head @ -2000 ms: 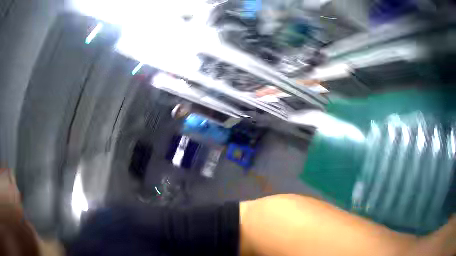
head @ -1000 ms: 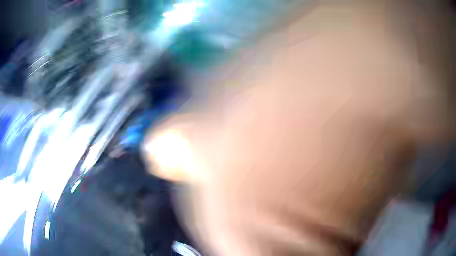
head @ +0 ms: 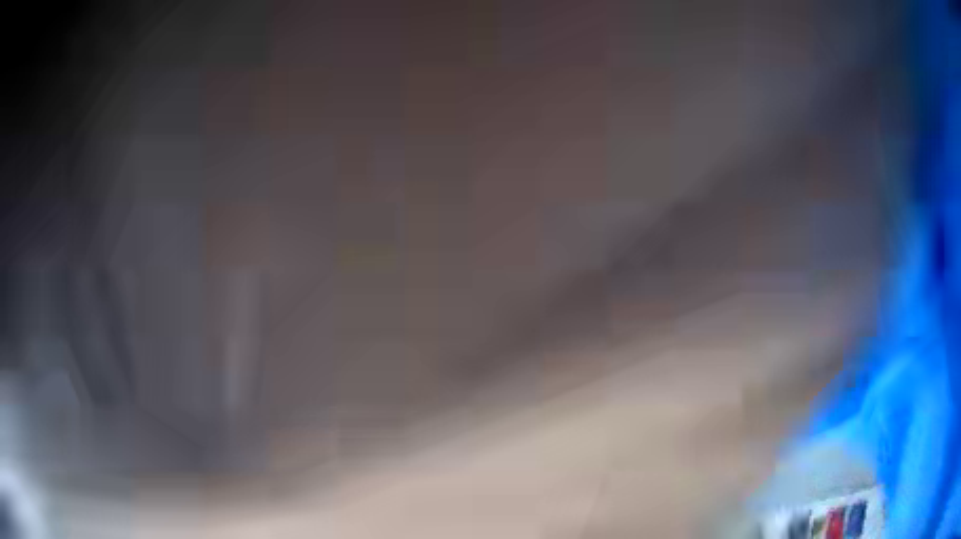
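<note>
A large, blurred brown and beige surface (head: 506, 453) fills most of the head view, very close to the lens. It looks like part of a hand, but no fingers can be made out and I cannot tell which hand it is. Bright blue cloth (head: 919, 432), like a smock, runs down the right edge. No work piece can be made out. Whatever lies behind the blurred surface is hidden.
At the lower right, beside the blue cloth, is a small pale patch (head: 832, 518) with dark, red and blue marks. The upper left corner is dark. A pale blurred streak shows at the lower left edge.
The view has swung away from the green bench and ribbed clear tray. The skin-toned shape now covers nearly the whole picture, and blue cloth has appeared at the right.
</note>
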